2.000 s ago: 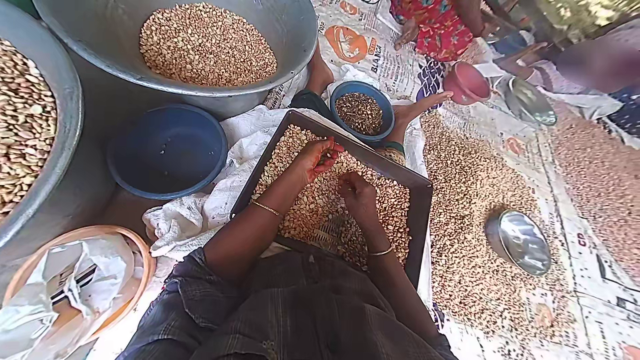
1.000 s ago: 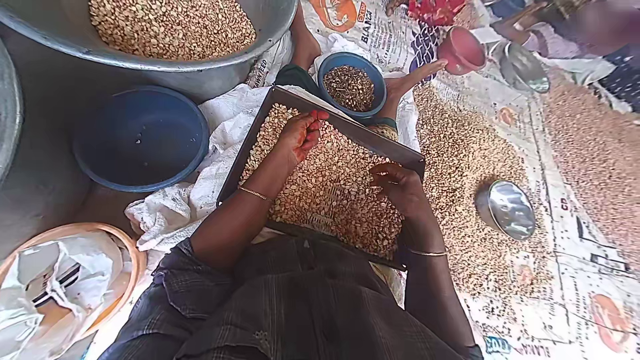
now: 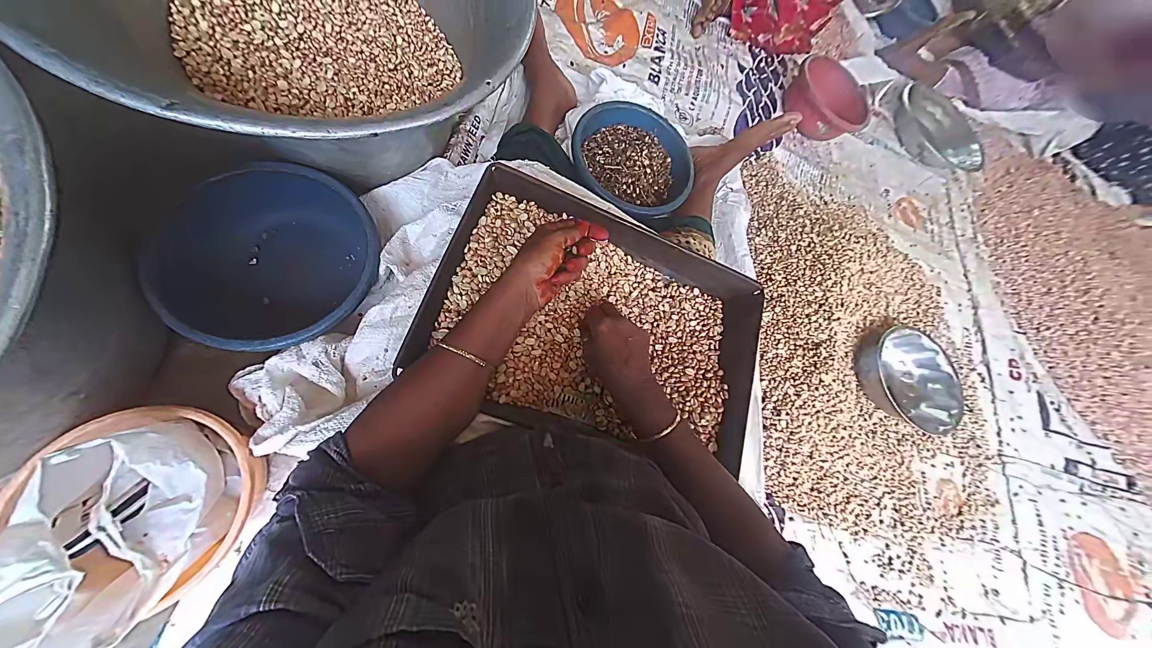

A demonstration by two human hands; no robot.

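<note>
A dark rectangular tray (image 3: 740, 360) lies tilted across my lap, holding a layer of pale split seeds or beans (image 3: 666, 324). Over the tray's upper middle is my left hand (image 3: 560, 256), its reddened fingers curled; whether a seed is between them cannot be made out. My right hand (image 3: 619, 346) is bent down at the seeds near the middle of the tray, and its fingertips are hidden from view. Just beyond the tray's far edge stands a small blue bowl (image 3: 686, 153) with brown husks or debris in it.
Large metal tubs (image 3: 360, 126) stand at the upper left, one heaped with seeds. Below are a blue basin (image 3: 261, 256) and an orange-rimmed tub (image 3: 247, 459) with plastic bags. On the right, seeds (image 3: 810, 360) spread over printed sacks around a metal bowl (image 3: 922, 380). Another person's hand (image 3: 711, 13) is at the top.
My right hand has moved from the tray's right side toward its middle, nearer my left hand. My left hand stays over the upper part of the tray.
</note>
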